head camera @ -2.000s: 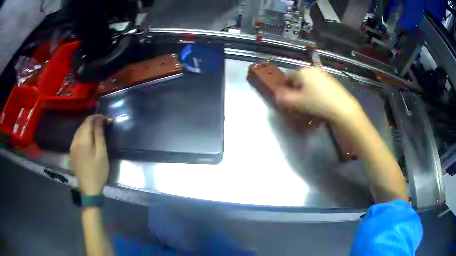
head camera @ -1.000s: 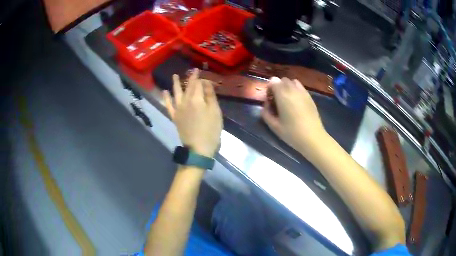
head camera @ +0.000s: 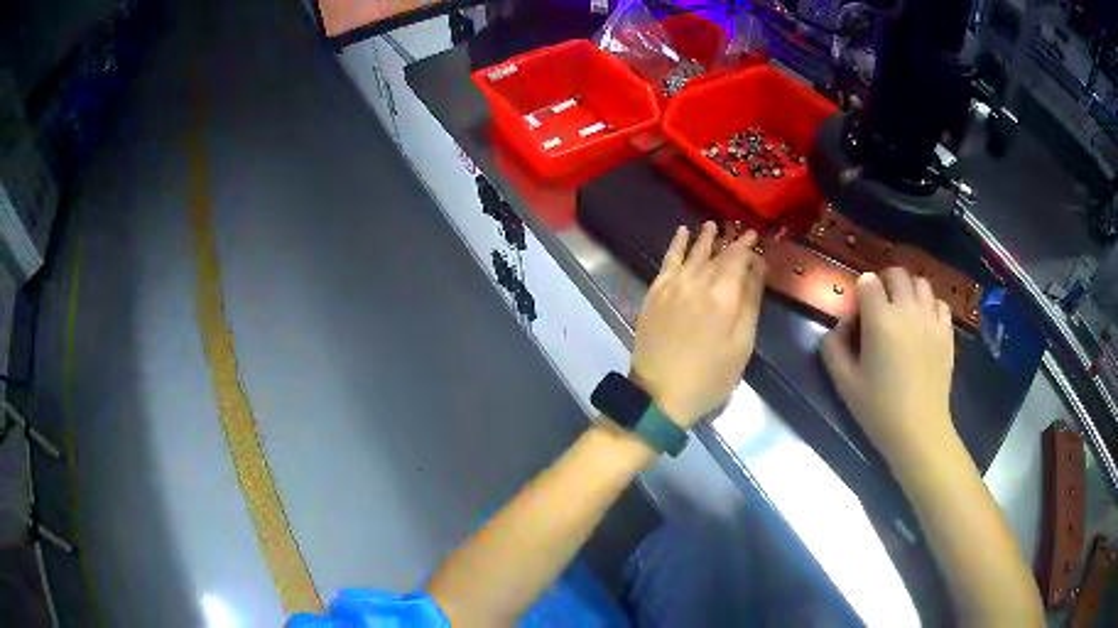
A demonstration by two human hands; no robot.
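Observation:
A reddish-brown fixture bar (head camera: pixel 803 280) with shiny round spots lies on the black work pad (head camera: pixel 788 345). My left hand (head camera: pixel 700 321) is at the bar's left end, fingertips on it. My right hand (head camera: pixel 901 356) is at its right end, fingers curled over it. Both hands grip the bar between them; the fingers hide its ends. A second reddish-brown bar (head camera: pixel 885 258) lies just behind it, partly under the black microscope column (head camera: pixel 910 98).
A red bin (head camera: pixel 748 135) holds loose silver parts; another red bin (head camera: pixel 566 108) holds a few pale pieces. A clear bag (head camera: pixel 650 39) is behind them. More bars (head camera: pixel 1062 513) lie on steel at right. A blue item (head camera: pixel 1010 329) is at the pad's corner. Grey floor with yellow line (head camera: pixel 233 405) at left.
The view has swung left towards the bins. My right hand has moved from the bars on the steel to the bar on the pad, and my left hand has come to its other end.

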